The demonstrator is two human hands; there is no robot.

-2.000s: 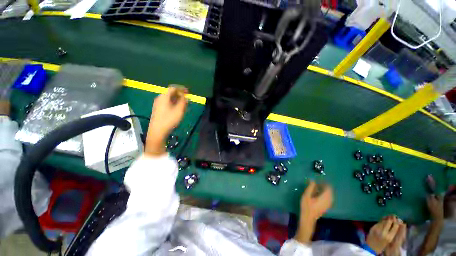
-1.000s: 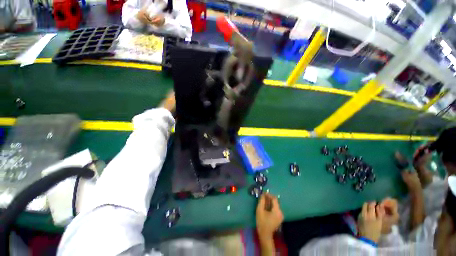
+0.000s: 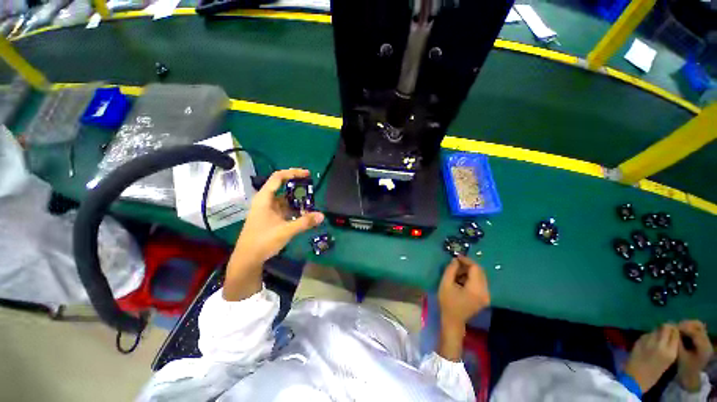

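Observation:
My left hand (image 3: pixel 263 228) holds a black module (image 3: pixel 300 196) with a pale round centre between thumb and fingers, raised left of the press base. My right hand (image 3: pixel 464 292) is at the bench's front edge, fingertips pinched just below two loose modules (image 3: pixel 471 231); something dark shows between the fingers, but I cannot tell if it is a part. The black press (image 3: pixel 383 192) stands between and beyond my hands, with a small white scrap (image 3: pixel 386 184) under its head. Another module (image 3: pixel 321 243) lies below the held one. A blue bin (image 3: pixel 495 202) of tiny beige pieces is right of the press.
A lone module (image 3: pixel 548 231) and a cluster of round black parts (image 3: pixel 667 257) lie on the right. Another person's hands (image 3: pixel 660 353) are at far right. A black hose (image 3: pixel 90 239) arches at left, before a white box (image 3: pixel 196 196) and plastic bag (image 3: pixel 189 106).
My left hand has come back from beside the press column to the front left, now showing the module. My right hand stays pinched near the front edge. The camera view has shifted.

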